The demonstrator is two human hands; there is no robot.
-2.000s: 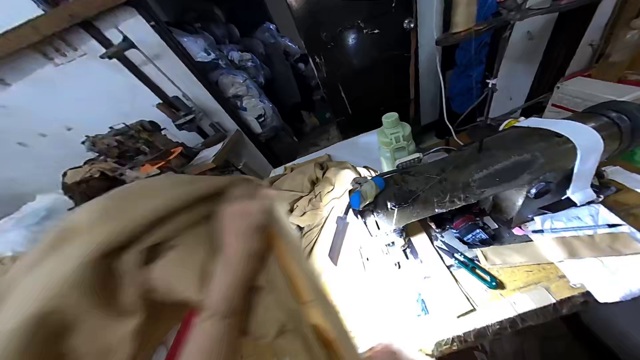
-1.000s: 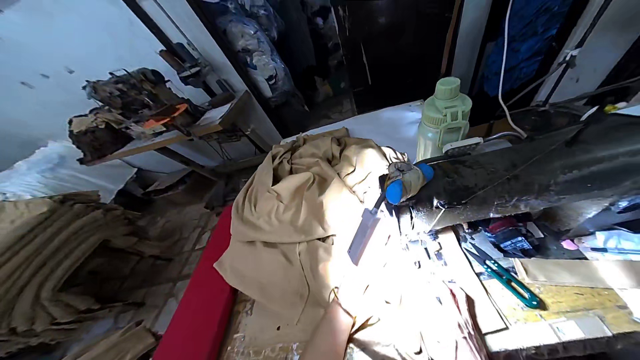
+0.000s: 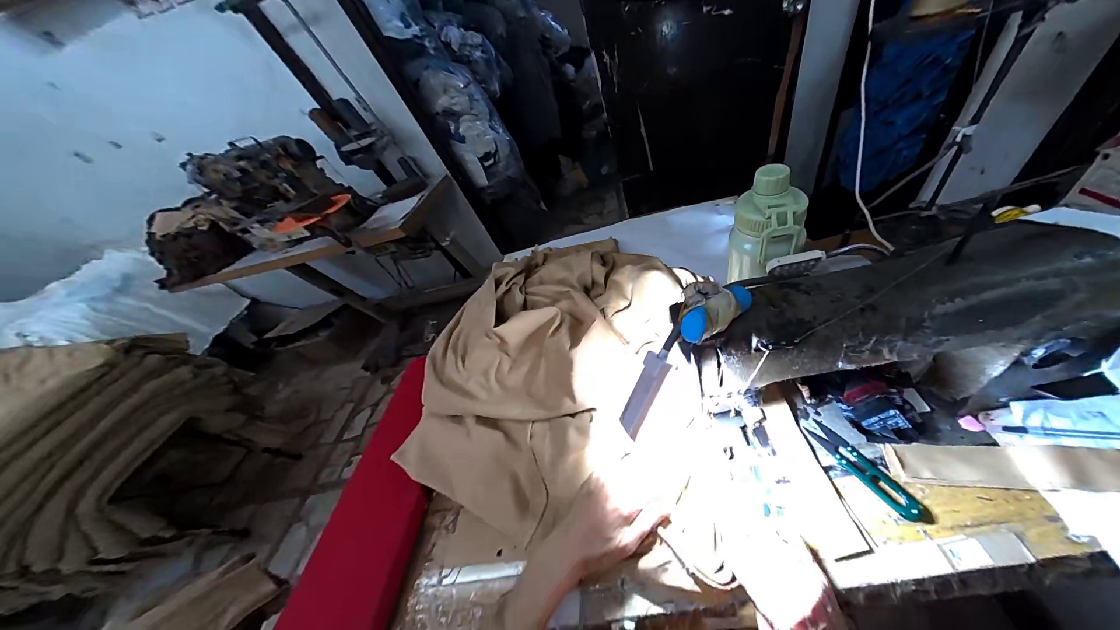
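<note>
Tan fabric [image 3: 525, 359] lies bunched on the worktable left of a sewing machine [image 3: 875, 306], its front part washed out by bright light. My left hand [image 3: 612, 525] has its fingers curled on the cloth near the table's front edge, gripping a fold. To its right, my right hand [image 3: 792, 577] is low in the frame and overexposed; its fingers cannot be made out against the bright cloth. A flat metal plate [image 3: 646, 395] hangs at the machine head beside a blue-ended wrapped bundle [image 3: 716, 312]. Teal thread snips [image 3: 875, 481] lie right of the needle area.
A pale green bottle [image 3: 770, 223] stands behind the machine head. A red padded board [image 3: 372, 516] runs along the table's left side. Stacked tan cloth pieces [image 3: 105, 455] are at far left, below a small wall shelf [image 3: 289, 254] with a dark cluttered heap. Papers lie at right.
The tan fabric, raised and blurred at the left two seconds ago, now lies on the table. Both hands are now low at its front edge. The view has shifted.
</note>
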